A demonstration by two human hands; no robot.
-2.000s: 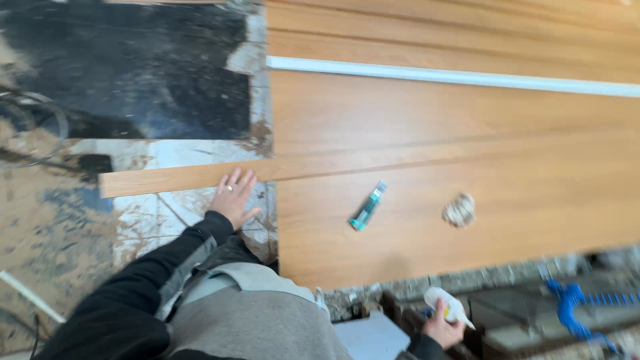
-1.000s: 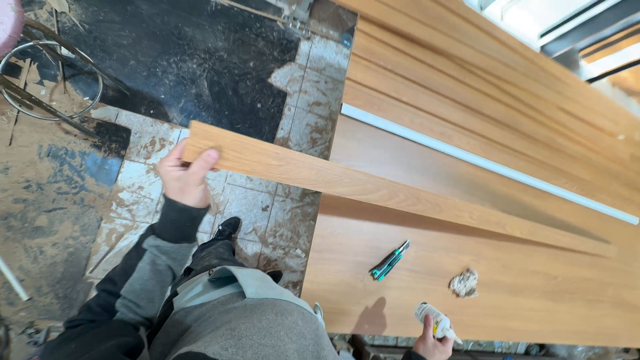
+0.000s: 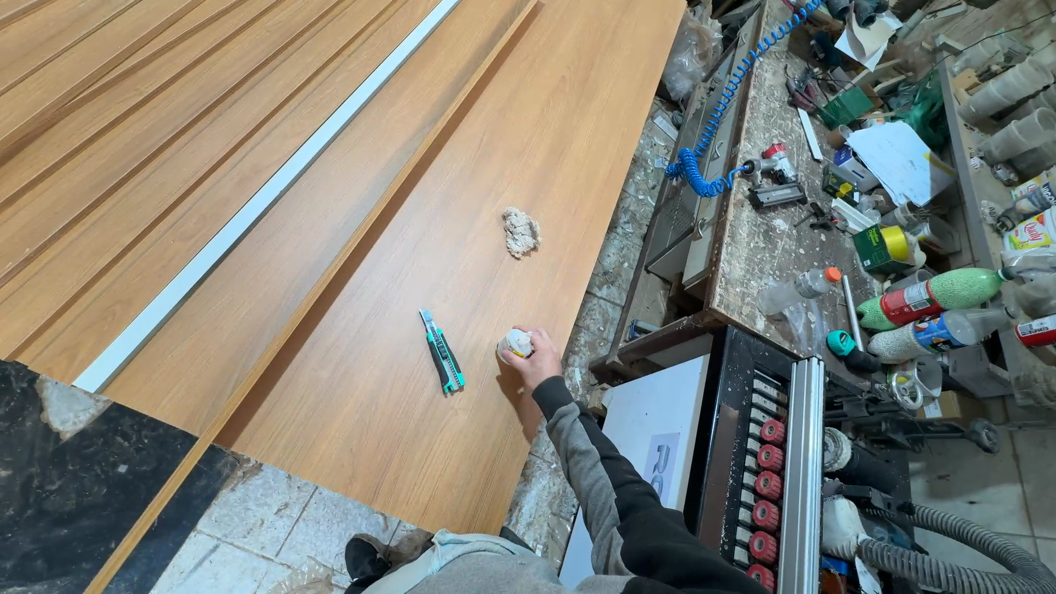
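My right hand (image 3: 536,356) grips a small white bottle (image 3: 516,343) at the near right edge of the wood-look panel (image 3: 462,445). Left of it lies a utility knife (image 3: 443,353) with a black and teal handle, its blade end pointing away. A crumpled beige wad (image 3: 520,233) rests farther up the panel. A long narrow wood-look strip (image 3: 330,268) runs diagonally across, seen along its thin edge, its near end beyond the panel at the lower left. My left hand is out of view.
A white strip (image 3: 272,190) lies parallel to several wood-look strips (image 3: 140,165). On the right stand a cluttered workbench (image 3: 742,247) with a nail gun (image 3: 777,181) on a blue coiled hose (image 3: 718,124), and a machine with red rollers (image 3: 768,487).
The view has swung strongly to the right. My left hand, on the strip's end in both earlier frames, has left the view. The strip, flat before, now shows its narrow edge.
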